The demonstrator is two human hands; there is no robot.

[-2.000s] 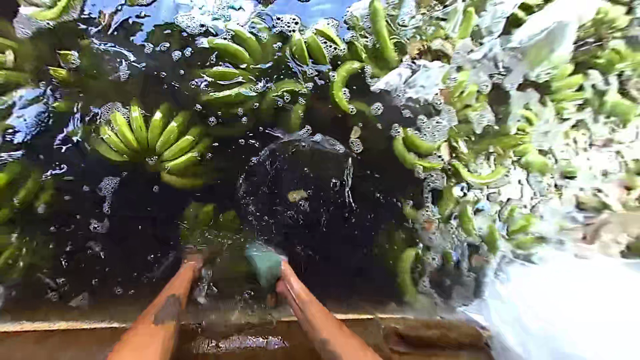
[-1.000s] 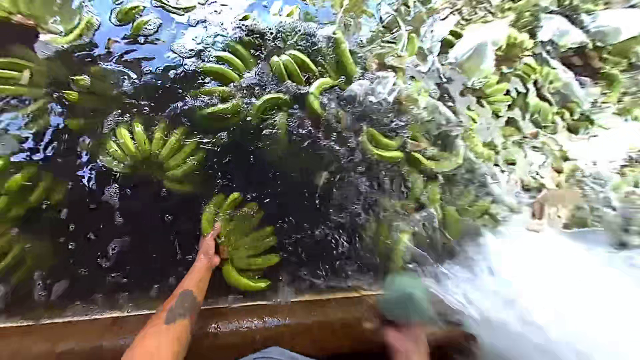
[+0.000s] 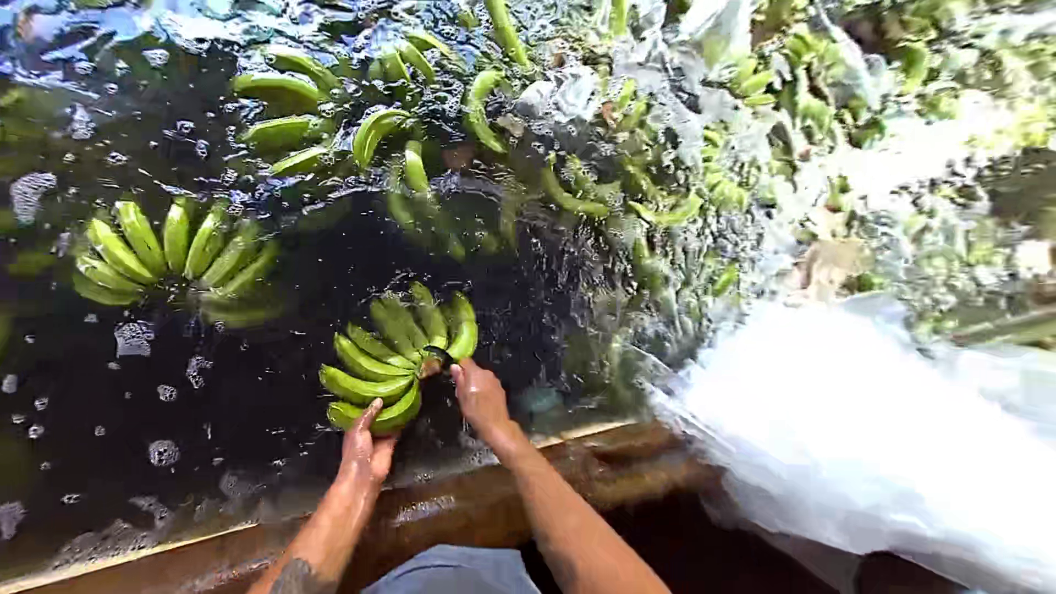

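A hand of green bananas [image 3: 371,371] is held just at the dark water in the middle of the view. My left hand [image 3: 369,445] grips its lower fruit from below, the thumb on top. My right hand [image 3: 480,396] is closed at the cut crown of the bunch, around a small dark curved tool, seemingly a knife [image 3: 439,355], whose handle is hidden in the fist. Another hand of green bananas [image 3: 177,252] floats to the left. A blurred greenish thing [image 3: 540,400] lies in the water to the right of my right hand.
The tank's wet brown rim [image 3: 462,503] crosses in front of my body. More green bananas [image 3: 285,91] float at the far side. Banana bunches and clear plastic [image 3: 718,91] crowd the right. A bright white plastic sheet [image 3: 850,412] covers the lower right.
My right hand has come from the tank's rim at the right to the crown of the bunch. My left hand has shifted from the bunch's left side to underneath it. The green thing has left my right hand.
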